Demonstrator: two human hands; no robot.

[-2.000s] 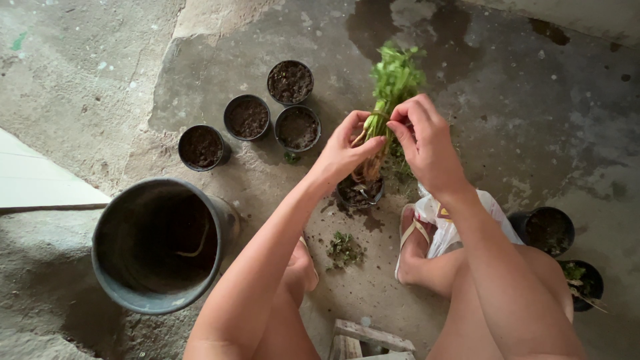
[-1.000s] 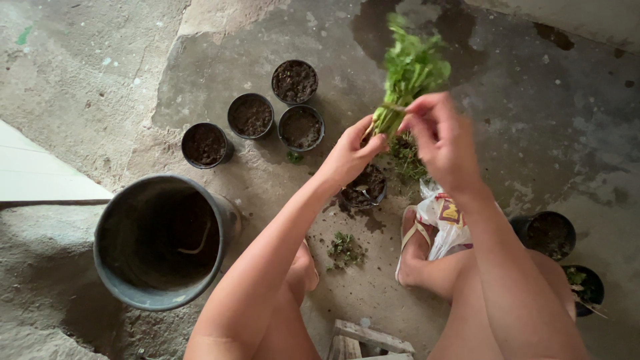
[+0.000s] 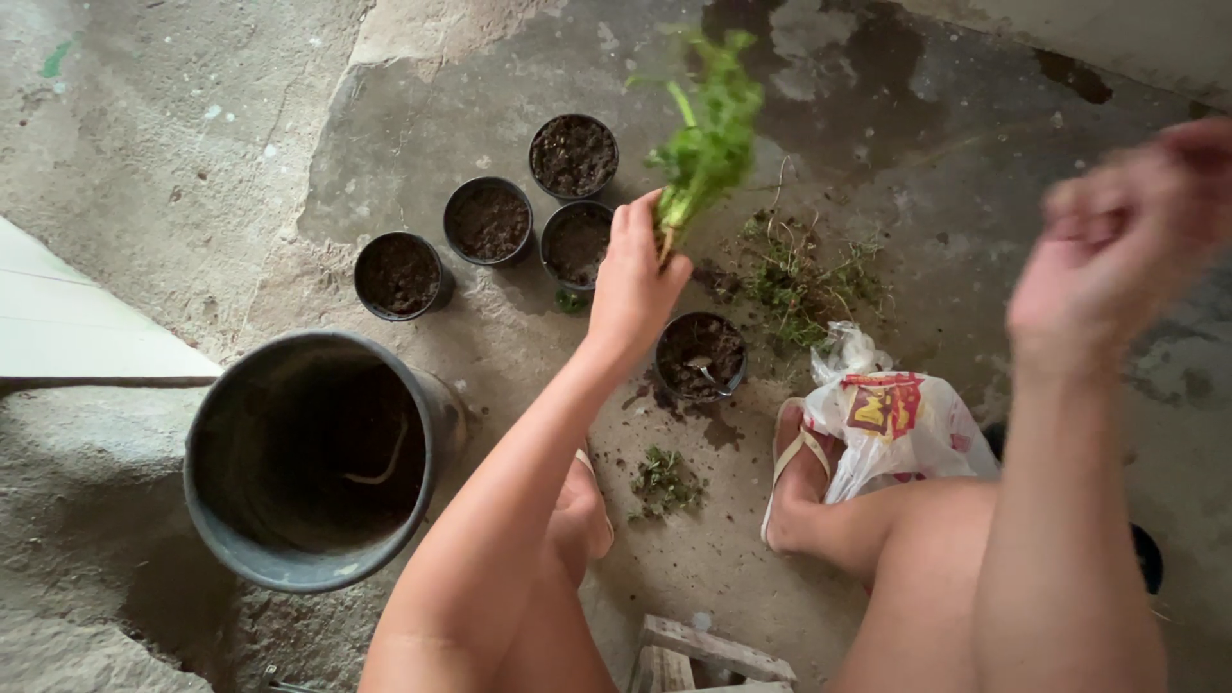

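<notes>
My left hand [image 3: 640, 260] grips a leafy green bunch of plants [image 3: 707, 135] by its lower stems, above and left of a small black pot of soil [image 3: 685, 371] with a spoon [image 3: 710, 373] in it. My right hand [image 3: 1121, 226] is blurred, raised at the far right, away from the bunch; its fingers look curled, but whether it holds anything cannot be told. Several black pots filled with dark soil [image 3: 489, 221] stand on the floor left of my left hand. A loose heap of uprooted greens [image 3: 799, 284] lies right of the spoon's pot.
A large dark bucket [image 3: 207, 500] with some soil inside stands at the left. A white printed plastic bag [image 3: 900, 423] lies by my right foot. Small plant scraps [image 3: 666, 481] rest between my feet, near a wooden stool or frame [image 3: 717, 650]. More dark pots are partly hidden behind my right leg.
My right hand has left the bunch and moved far to the right. My left hand still holds the bunch; the spoon and more of the heap now show.
</notes>
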